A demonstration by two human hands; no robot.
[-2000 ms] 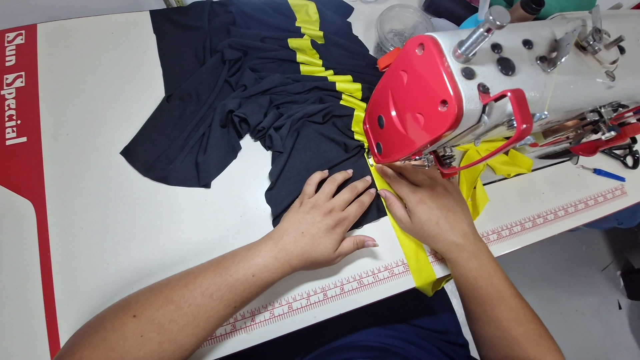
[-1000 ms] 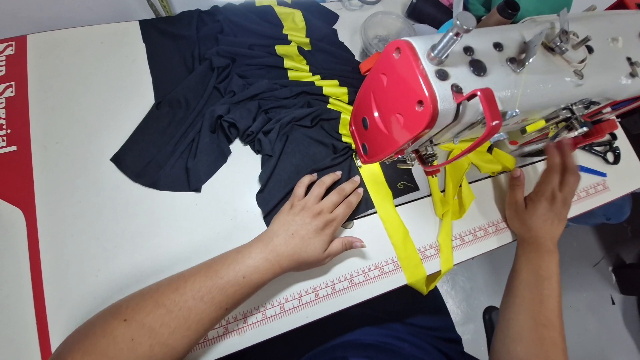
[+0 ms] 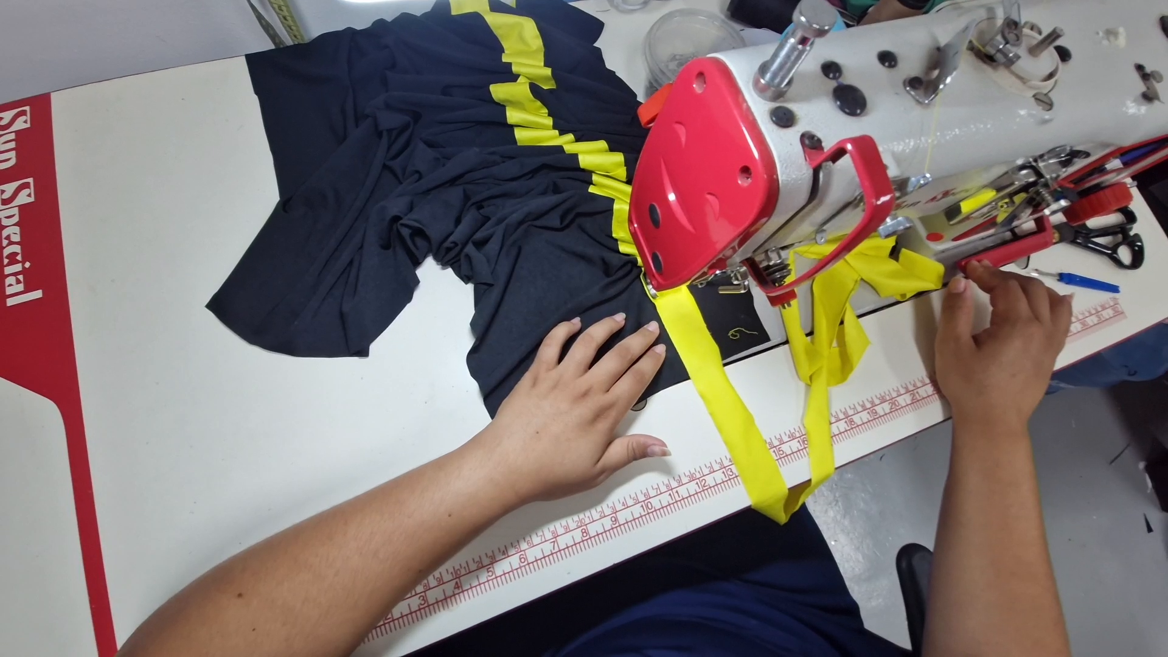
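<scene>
My left hand [image 3: 584,411] lies flat with fingers apart on navy fabric [image 3: 547,301], just left of the needle area of an industrial sewing machine [image 3: 703,173]. A yellow fabric strip [image 3: 716,374] runs along the navy fabric in small folds up to the presser foot; its loose part loops over the table's front edge and bunches under the machine arm. My right hand [image 3: 999,342] is at the red lever [image 3: 1008,246] below the arm, its thumb and fingertips close to or touching it; whether it grips the lever is unclear.
A printed ruler [image 3: 584,534] runs along the table's front edge. Black-handled scissors [image 3: 1109,237] and a blue pen-like tool [image 3: 1077,281] lie at the right. A clear round container [image 3: 689,41] stands behind the machine head. A tape measure [image 3: 286,18] hangs at the back left.
My right hand has left the yellow strip beside the presser foot and moved right to the red lever. My left hand stays on the navy fabric.
</scene>
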